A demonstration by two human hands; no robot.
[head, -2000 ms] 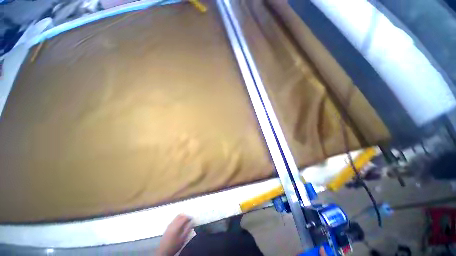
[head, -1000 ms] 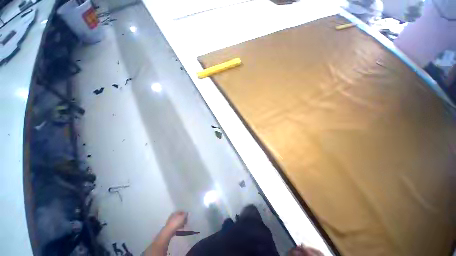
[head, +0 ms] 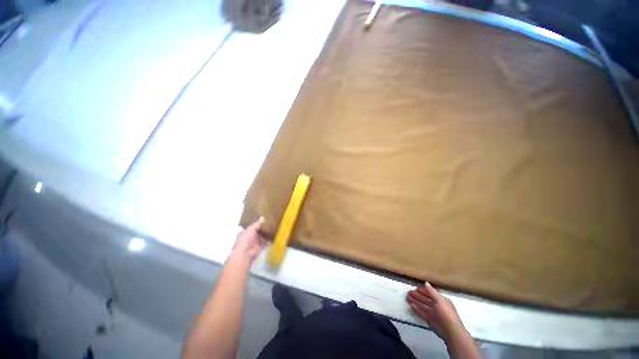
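Observation:
The brown fabric lay (head: 434,154) is spread on the white table, with a dark near edge and soft wrinkles. A yellow cloth weight (head: 289,221) lies across its near left corner, partly over the table edge. My left hand (head: 250,242) is at that corner, left of the weight, fingers at the fabric edge; I cannot tell if it grips the cloth. My right hand (head: 429,306) is at the table's near edge, fingers apart, fingertips close to the fabric edge, holding nothing visible. Another cloth weight (head: 373,14) lies at the far left corner.
White table surface (head: 189,147) extends left of the fabric, with a thin strip (head: 175,102) on it. A brown bundle (head: 253,14) lies at its far side. A pale bluish band (head: 518,26) runs along the far edge. Part of the rail (head: 613,73) shows at far right.
The view has swung back over the fabric's left end from the aisle. My left hand has moved from over the aisle to the fabric corner; my right hand now shows at the near edge.

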